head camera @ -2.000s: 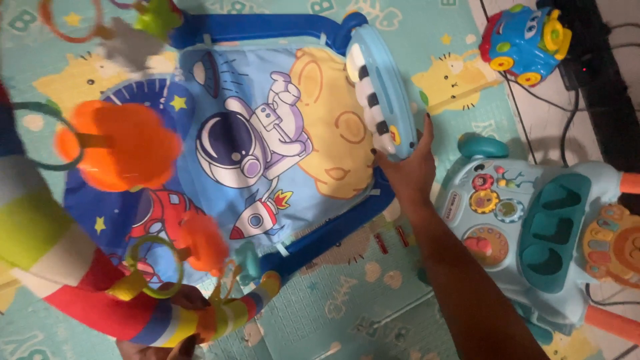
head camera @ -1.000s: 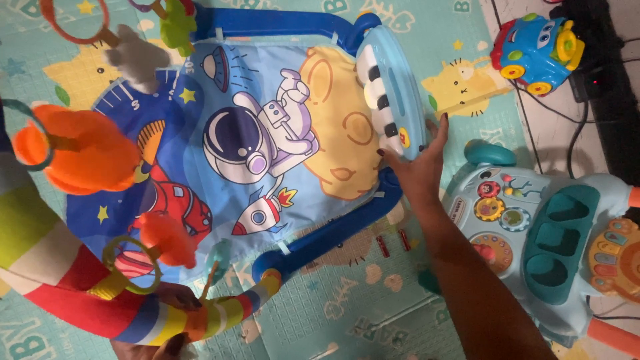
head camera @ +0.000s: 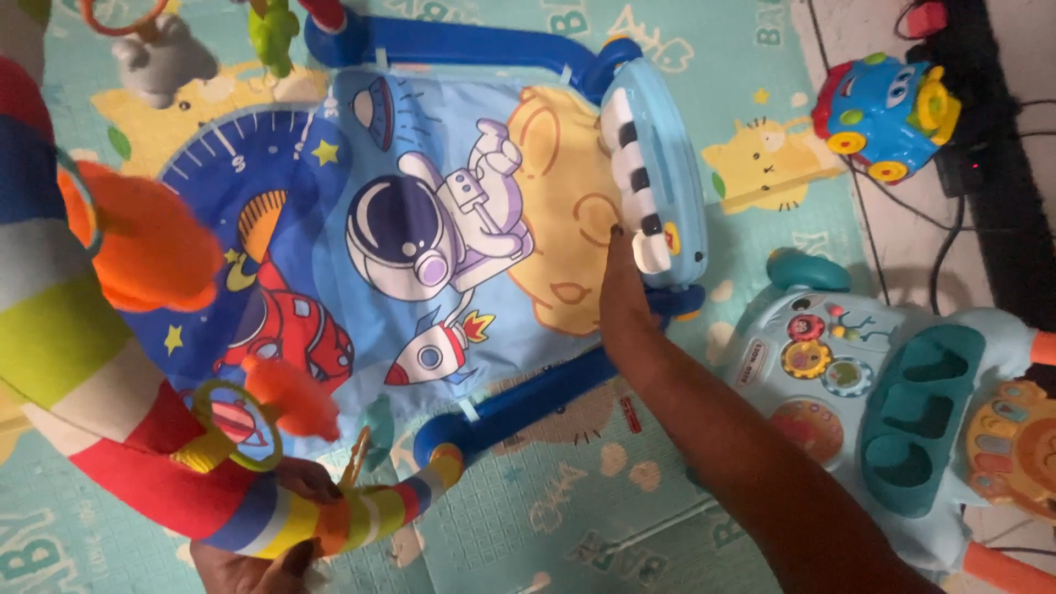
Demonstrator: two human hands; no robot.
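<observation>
A baby play gym lies on the floor, its cloth mat (head camera: 495, 289) printed with an astronaut and a rocket. My left hand (head camera: 280, 528) grips the striped fabric arch (head camera: 157, 487) near its lower end, thumb in front and fingers behind. My right hand (head camera: 627, 289) is at the lower end of the toy piano keyboard (head camera: 660, 181), against its white key side; how its fingers are set is partly hidden. From the arch hang an orange plush toy (head camera: 153, 235), a smaller orange toy (head camera: 293, 400), a grey toy (head camera: 165, 62) and a green one (head camera: 274, 37).
A green printed foam play mat (head camera: 511, 536) lies underneath. To the right stand a pale blue activity walker toy (head camera: 771, 379) and a blue toy car (head camera: 891, 115). Black cables and a power strip (head camera: 973, 173) are on the tiled floor at the right edge.
My right hand has shifted from the keyboard's outer lower end to its key side. My left hand stays on the arch.
</observation>
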